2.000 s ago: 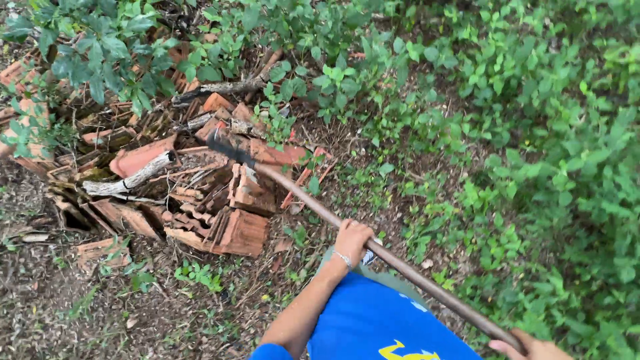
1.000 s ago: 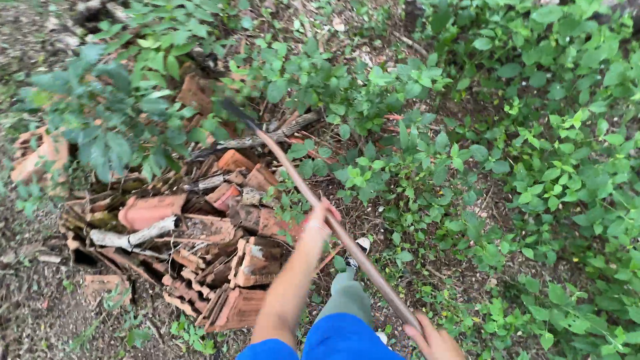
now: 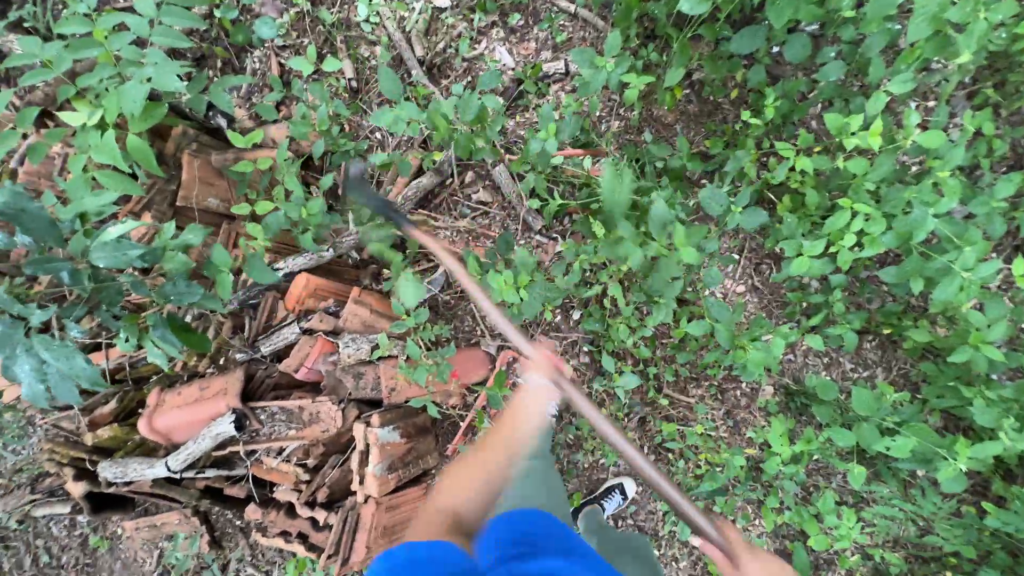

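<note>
A long wooden handle (image 3: 480, 300) of a garden tool runs diagonally across the view, with a dark, blurred head (image 3: 372, 196) at its upper left end. My left hand (image 3: 546, 364) is closed around the middle of the handle, and a bracelet shows at that wrist. Near the lower end, my right hand (image 3: 740, 552) grips the same handle. The tool's head hangs over or among green leaves beside the tile pile; whether it touches them I cannot tell. Its exact shape is blurred.
Broken clay roof tiles (image 3: 396, 452) lie heaped at the left, with a pale branch (image 3: 180, 454) on them. Leafy plants (image 3: 872, 280) cover the right side. A black and white sneaker (image 3: 606, 498) stands on leaf-littered soil. More sticks (image 3: 516, 196) lie near the top.
The view has shifted, showing more ground above the pile. Both hands have stayed on the handle, and the tool's head has moved from over the tiles to the leaves beyond them.
</note>
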